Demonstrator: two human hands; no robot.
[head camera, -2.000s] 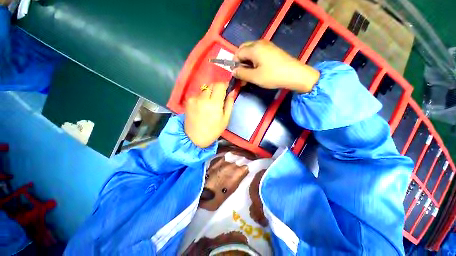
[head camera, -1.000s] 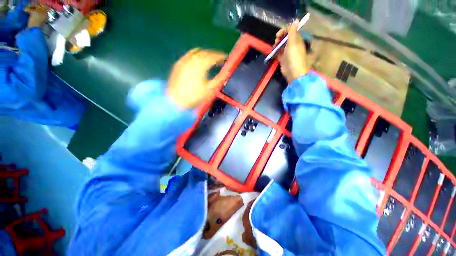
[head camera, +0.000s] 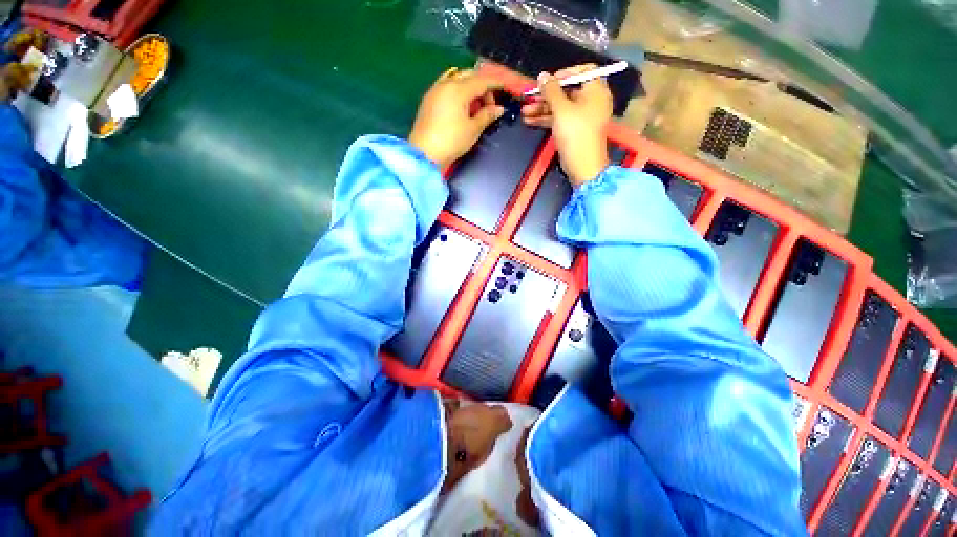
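My right hand (head camera: 575, 110) holds a thin white pen-like tool (head camera: 593, 77) like a pencil, its tip pointing left toward the top corner of a dark phone housing (head camera: 491, 173). The housing lies in the top-left pocket of the red foam tray (head camera: 502, 252). My left hand (head camera: 453, 113) is at the same corner, fingers bent around a small dark part or the lens area; which one is hidden by the fingers. Another housing (head camera: 498, 330) with several dark lens rings lies in the pocket below.
A tan cardboard sheet (head camera: 798, 178) with small black pieces (head camera: 724, 134) lies behind the tray. A black foam strip (head camera: 535, 47) and clear plastic are at the back. A second red tray (head camera: 876, 420) is at right. Another person's sleeve (head camera: 63, 226) and an orange-filled dish (head camera: 150, 65) are at left.
My left hand has moved up and right to the housing's top corner. My right hand has moved slightly left, and the tool now lies flatter. The view has shifted since the earlier frames.
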